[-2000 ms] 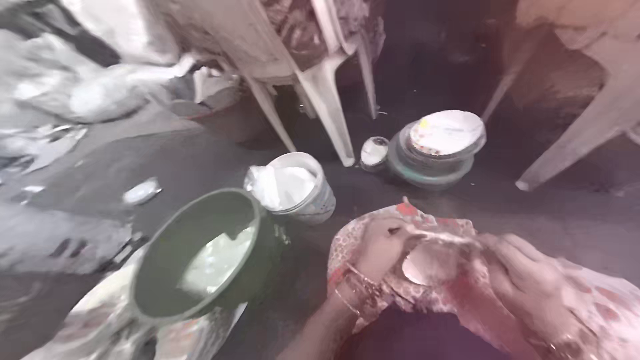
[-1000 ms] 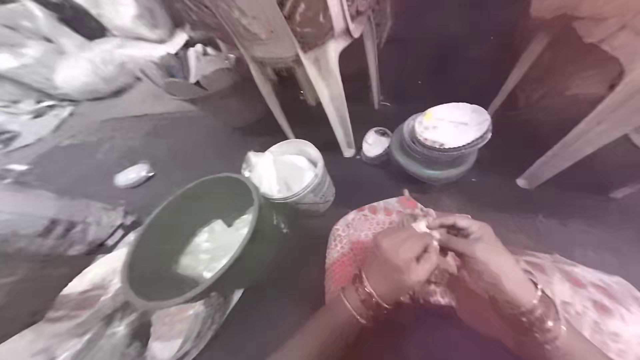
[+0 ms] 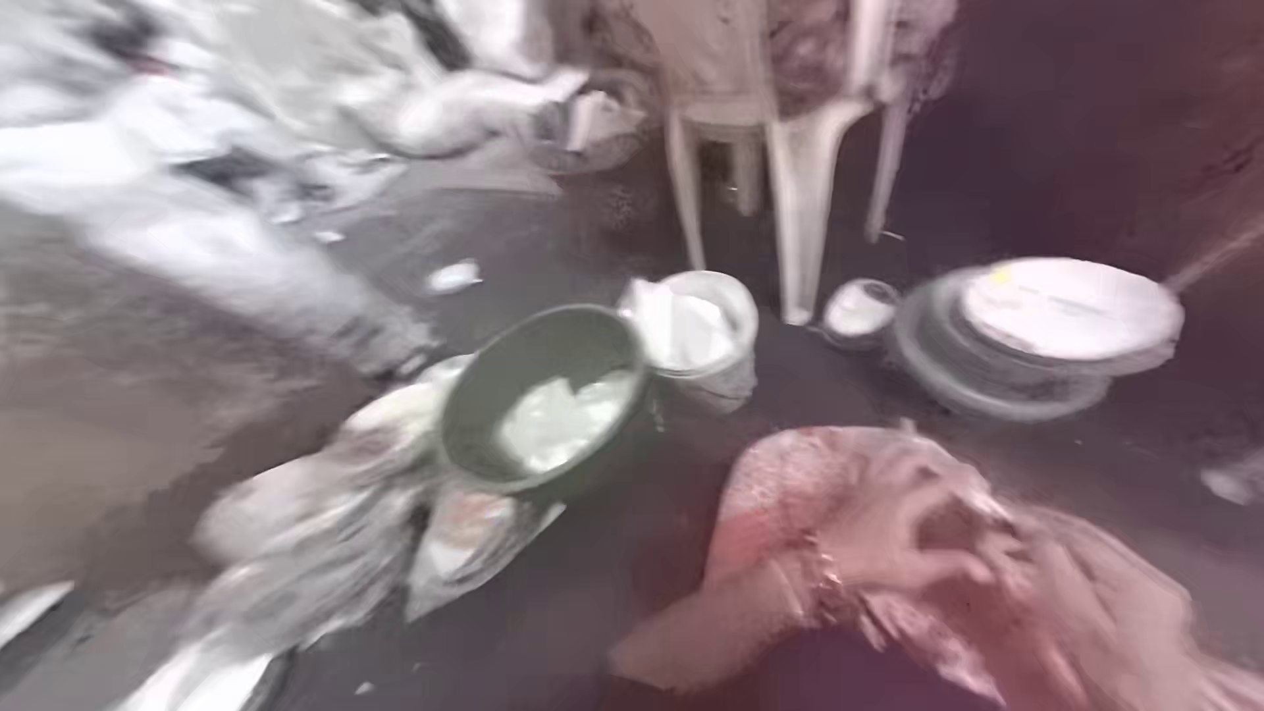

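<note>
Over my lap, covered in red and white patterned cloth (image 3: 765, 504), my left hand (image 3: 904, 533) is curved beside my right hand (image 3: 1096, 583), with bangles at the left wrist. A small pale item (image 3: 987, 504) shows between the fingertips; blur hides what it is and which hand grips it. To the left stands a green tub (image 3: 464, 425) with white pieces (image 3: 563, 420) inside. A white bucket (image 3: 726, 385) beside it holds white material (image 3: 681, 326).
A white plate (image 3: 1076, 306) rests on stacked round containers (image 3: 997, 395), beside a small bowl (image 3: 859, 311). A plastic chair's leg (image 3: 805, 217) stands behind the bucket. Plastic bags (image 3: 316, 533) lie left of the tub, and more bags (image 3: 425, 109) are piled at upper left.
The view has swung left. My hands were close together one second ago; my left hand's fingers now look more spread. The round pale piece seen two seconds ago is no longer distinct.
</note>
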